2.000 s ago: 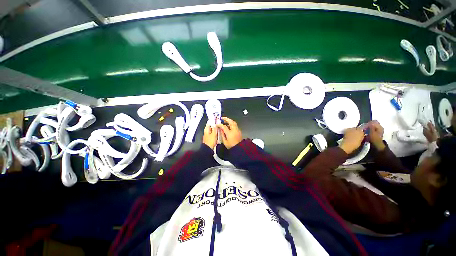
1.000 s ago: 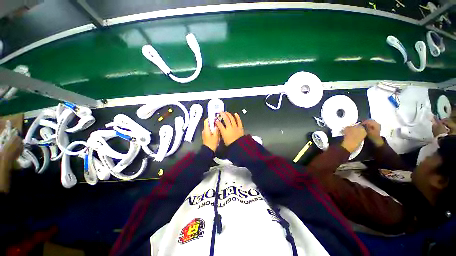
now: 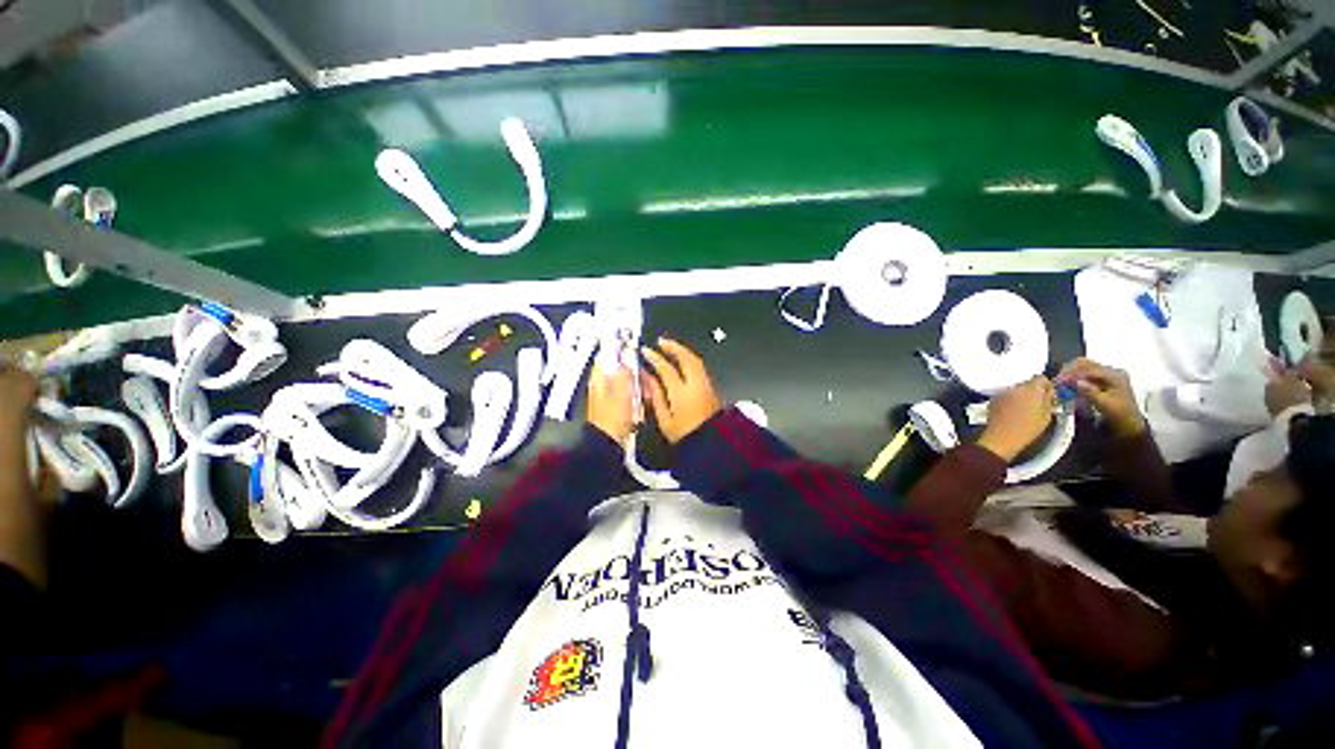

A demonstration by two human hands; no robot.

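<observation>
A white curved device stands out beyond my hands on the black bench, its rounded end pointing away from me and its lower curve near my jacket. My left hand holds it from the left side. My right hand is at its right side, fingers bent with the fingertips at the device; whether they grip it is too small to tell. A small reddish mark shows on the device near the fingertips.
Tangled white devices lie at left. The green belt carries a U-shaped device. White rolls and a yellow stick lie right. A neighbour's hands work at right; another person's arm is at far left.
The devices on the belt have shifted left. My right hand has turned and opened slightly beside the device. An arm has come in at far left, at the pile's edge.
</observation>
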